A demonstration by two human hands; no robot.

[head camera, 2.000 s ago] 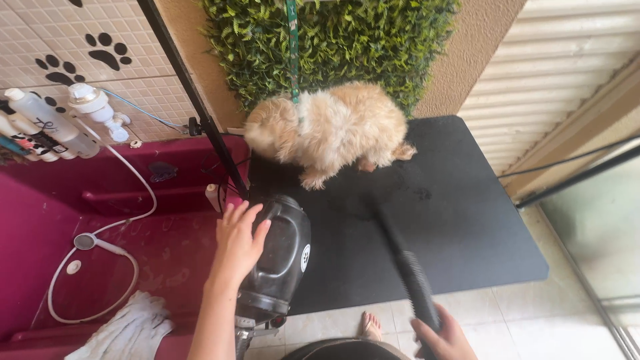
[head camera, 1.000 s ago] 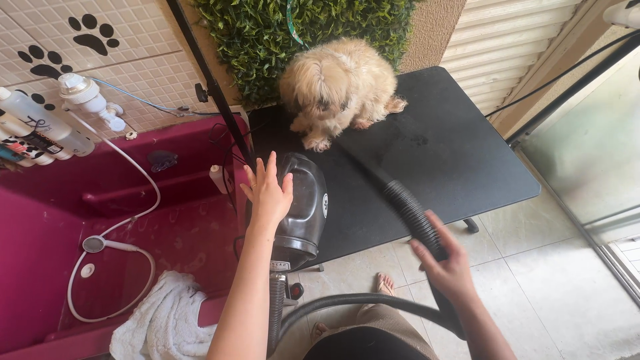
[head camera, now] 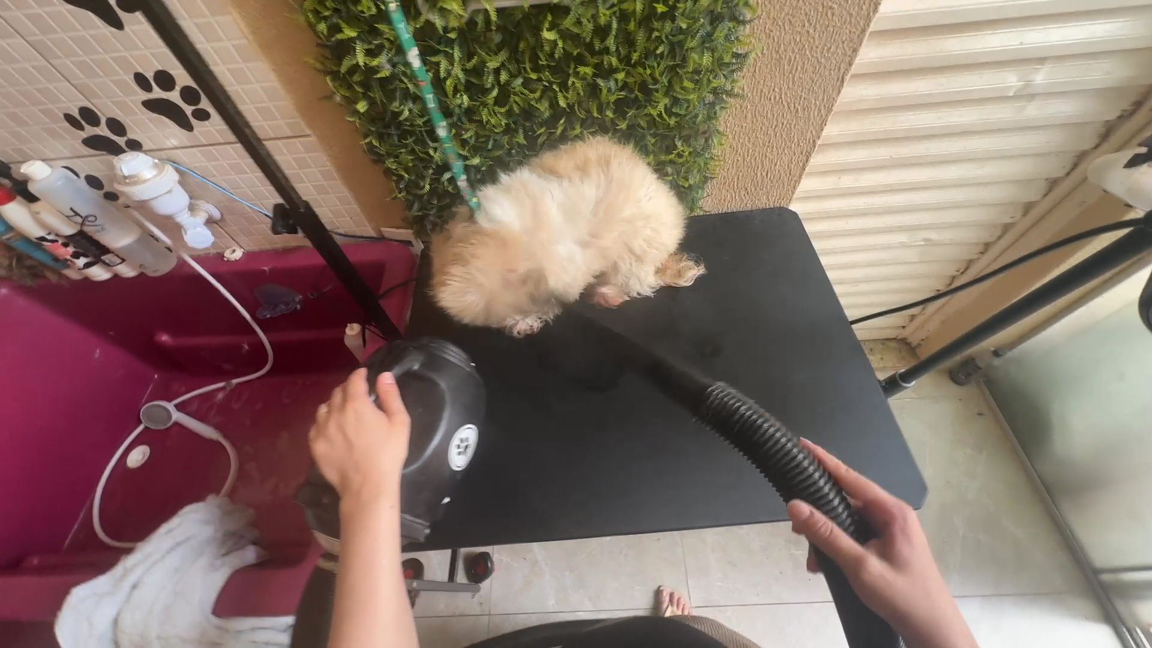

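A cream, fluffy dog [head camera: 567, 225] is on a black grooming table [head camera: 720, 468], its head lowered at the left and a green patterned leash [head camera: 430, 103] running up from its neck. My right hand [head camera: 868, 531] holds the ribbed black hose of a pet dryer [head camera: 774, 441], whose blurred nozzle points at the dog's paws. My left hand [head camera: 360, 432] rests on the dryer's black body [head camera: 441, 396] at the table's left edge; its fingers are partly spread and do not close round it.
A magenta tub [head camera: 81, 360] at left holds a white shower hose [head camera: 261, 333] and a white towel [head camera: 171, 576]. A black upright pole [head camera: 261, 162] stands between tub and table. Bottles [head camera: 99, 216] hang on the tiled wall. Another black arm [head camera: 1017, 306] slants in at right.
The dog has lowered its head, which faced me one second ago. My left hand, raised near the dryer body then, now rests on it. The view has shifted.
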